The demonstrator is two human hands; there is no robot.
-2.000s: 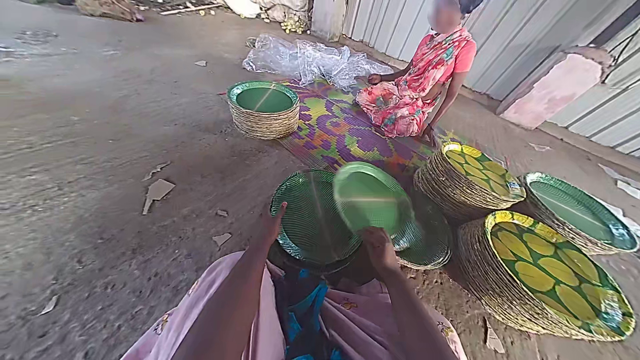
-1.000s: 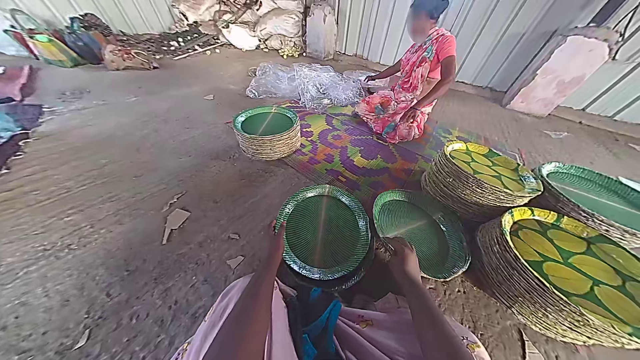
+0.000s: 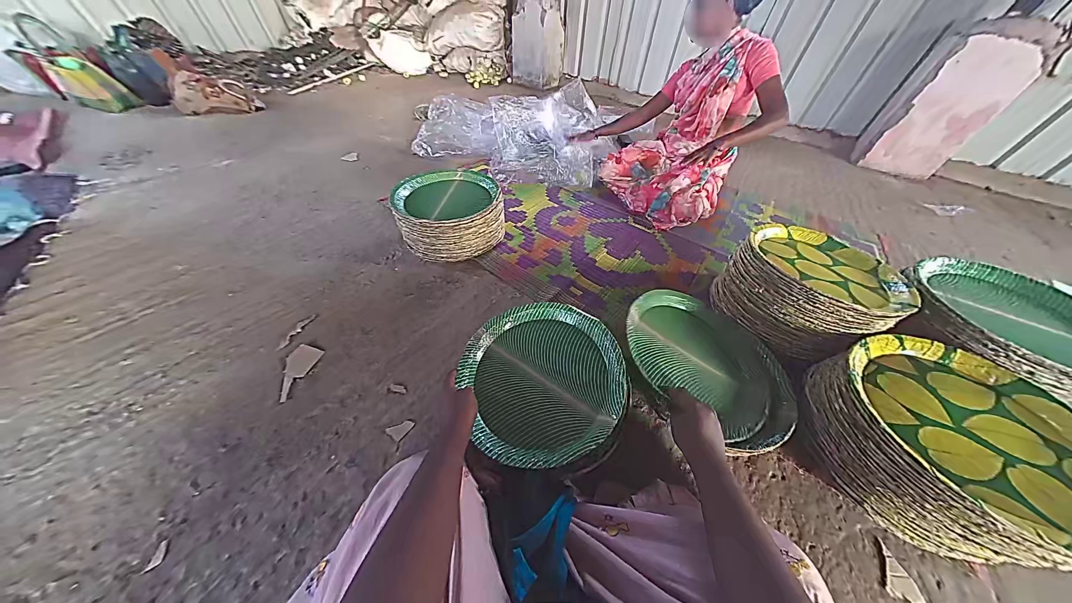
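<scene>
My left hand [image 3: 463, 410] grips the left rim of a round green leaf-patterned plate [image 3: 543, 385] with a shiny fluted edge, held above my lap; other plates may lie beneath it. In my right hand [image 3: 693, 414], a second green plate [image 3: 699, 360] is held by its lower edge, tilted over a green plate stack [image 3: 779, 419] to the right of my lap. The fingers of both hands are partly hidden. Further right rise two stacks of yellow-and-green plates, the nearer stack [image 3: 963, 435] and the farther stack [image 3: 825, 268].
Another green plate stack [image 3: 1005, 310] stands at far right, and one [image 3: 448, 218] beside a purple patterned mat [image 3: 603, 243]. A person [image 3: 703, 109] sits on the mat near clear plastic sheeting [image 3: 536, 134]. Torn scraps [image 3: 300, 364] lie on the ground; bags [image 3: 92, 79] stand at back left.
Two seconds ago my right hand held a green plate near the left one; one second ago that hand was beside the left plate. Now it holds a plate tilted over the right stack.
</scene>
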